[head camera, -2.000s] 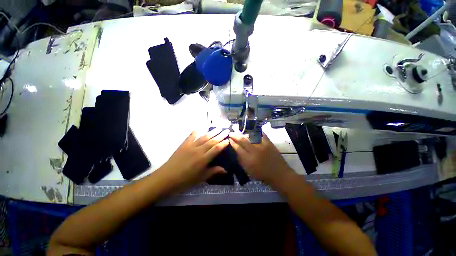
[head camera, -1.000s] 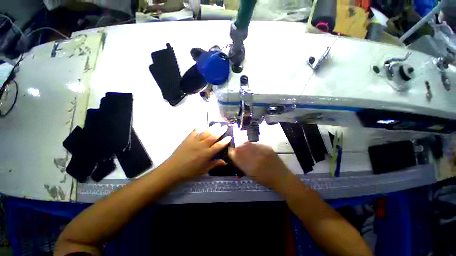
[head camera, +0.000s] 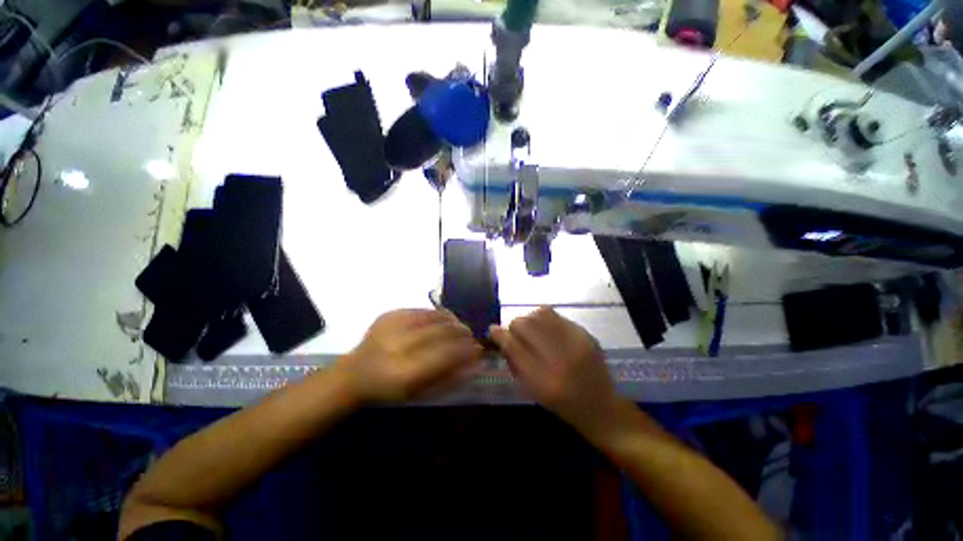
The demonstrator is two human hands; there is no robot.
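Note:
A black fabric panel (head camera: 470, 277) lies on the white bed just left of and below the presser foot and needle area (head camera: 517, 224). My left hand (head camera: 417, 354) and my right hand (head camera: 554, 361) meet at the panel's near end, with fingertips pinched on it. The hands cover that end, so what the fingers do there is partly hidden. A fanned stack of black panels (head camera: 227, 254) lies to the left. Black strips (head camera: 646, 283) lie right of the needle.
The white machine head (head camera: 655, 148) spans the right side. A blue round part (head camera: 454, 111) sits at its left end, beside black pieces (head camera: 356, 137). Thin pointed tools (head camera: 716, 306) and a dark rectangular item (head camera: 832, 315) lie right. A measuring strip (head camera: 264, 377) runs along the front edge.
Both hands have moved back toward the front edge, away from the needle. The panel's far part is now uncovered. The stack and strips stay in place.

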